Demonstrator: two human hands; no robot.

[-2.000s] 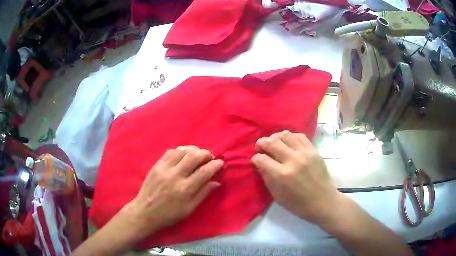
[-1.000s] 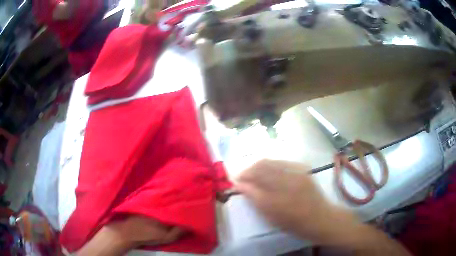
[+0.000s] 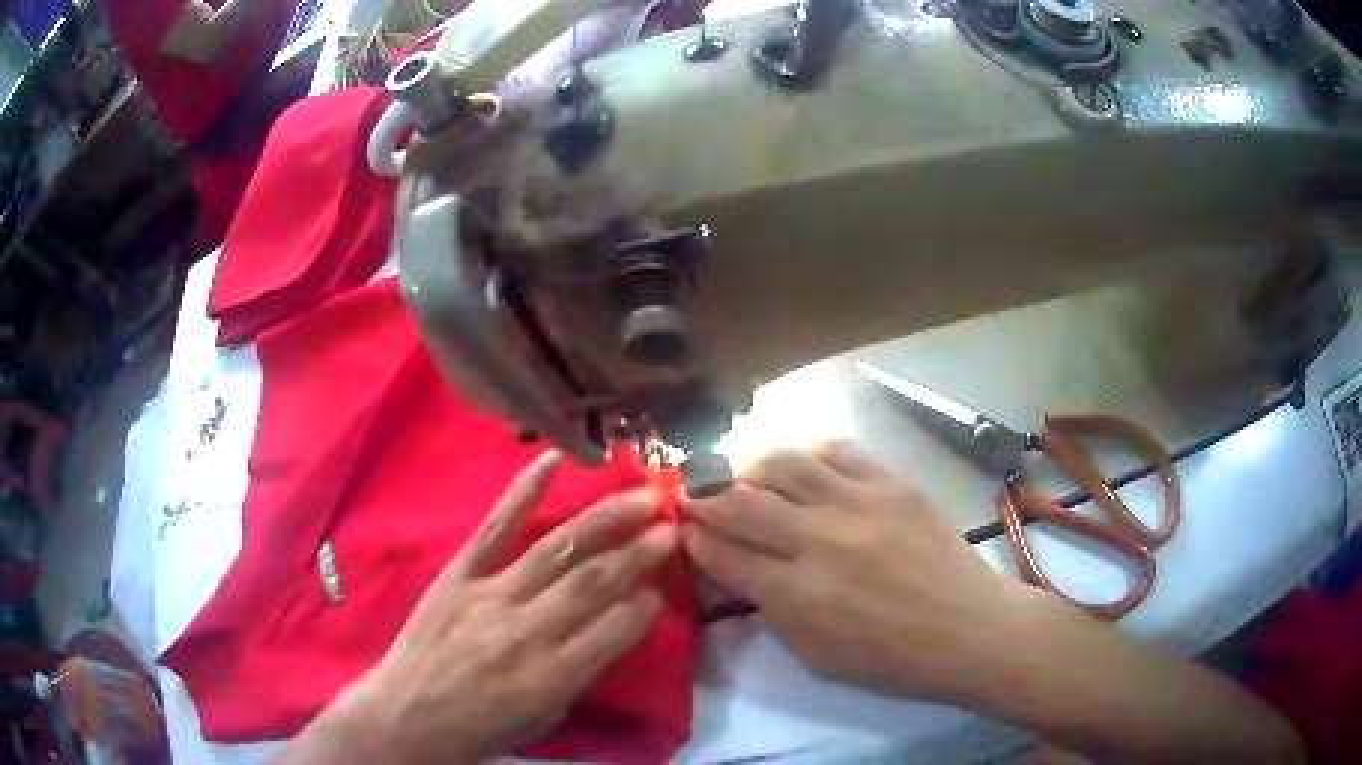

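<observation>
A red garment panel (image 3: 284, 598) lies on the white table, left of and under the sewing machine head, with a small pale mark on it. My left hand (image 3: 523, 620) lies on the panel, palm down with fingers spread, fingertips close to the lit presser foot (image 3: 653, 448). My right hand (image 3: 837, 561) has its fingertips on the panel's right edge just in front of the foot, pinching or pressing the cloth. The needle and the cloth right under the foot are hard to make out.
The beige sewing machine (image 3: 896, 194) spans the top and right. Scissors with orange-brown loops (image 3: 1098, 523) lie right of my right hand. A folded red pile (image 3: 306, 209) is at the back left. Red cloth or clothing shows at the upper left and lower right edges.
The view has swung toward the machine. The panel's edge has moved from open table to the presser foot. My left hand, earlier partly under the cloth, is now on top; my right hand has closed in beside it.
</observation>
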